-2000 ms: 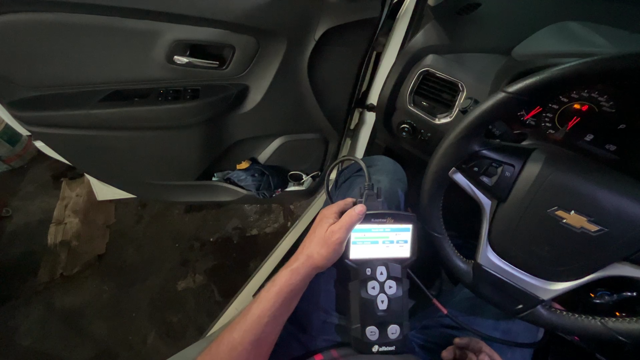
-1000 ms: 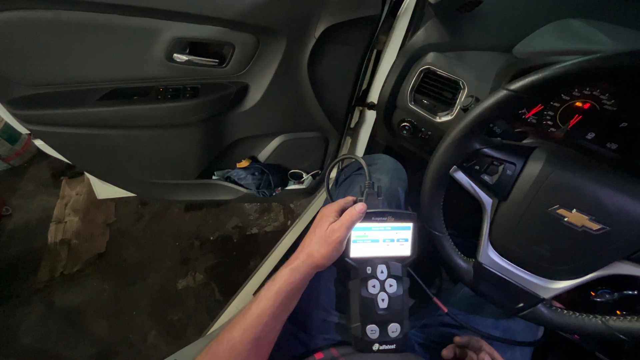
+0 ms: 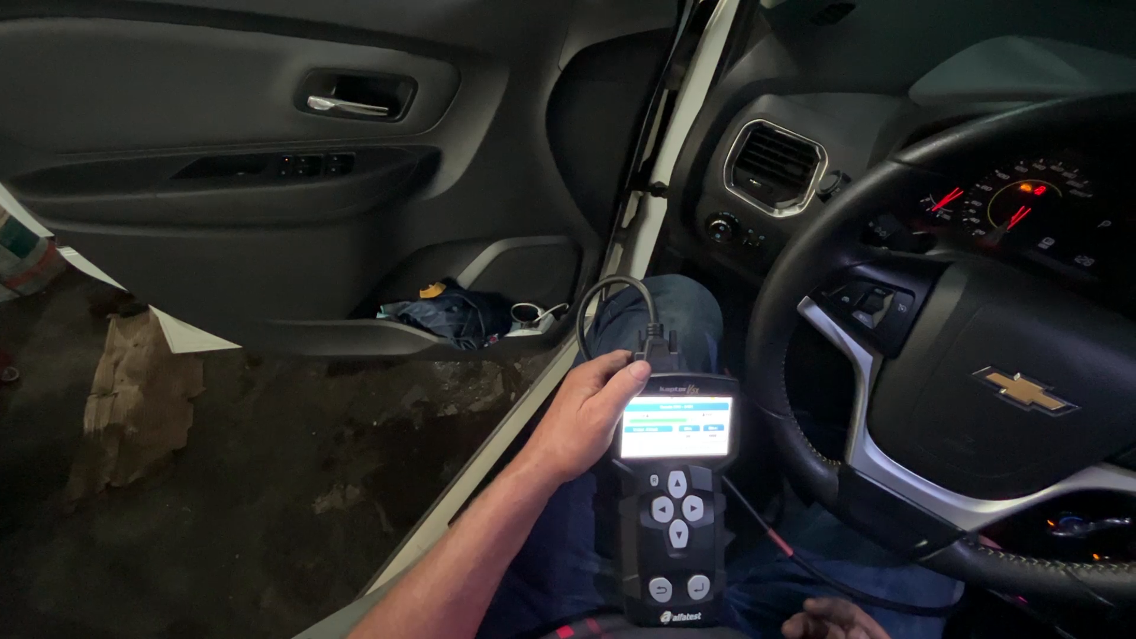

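My left hand (image 3: 590, 413) grips the upper left side of a black handheld diagnostic scan tool (image 3: 676, 532), its thumb beside the lit screen. The tool lies upright over my lap, with arrow buttons and two lower buttons facing me. A black cable (image 3: 590, 306) loops from the connector (image 3: 655, 348) at its top. Another thin black cable with a red band (image 3: 825, 572) runs across my jeans toward the right. At the bottom edge my right hand (image 3: 832, 619) rests low with curled fingers, partly cut off by the frame; no object shows in it.
The steering wheel (image 3: 770, 382) and lit instrument cluster (image 3: 1012, 204) are at the right. At the left stands the opened car door (image 3: 222, 80), with dark cloth (image 3: 457, 315) in its pocket. Flattened cardboard (image 3: 142, 399) lies on the floor outside.
The green bar on the tool's screen is longer than one second ago. Both hands and the tool stay in about the same place.
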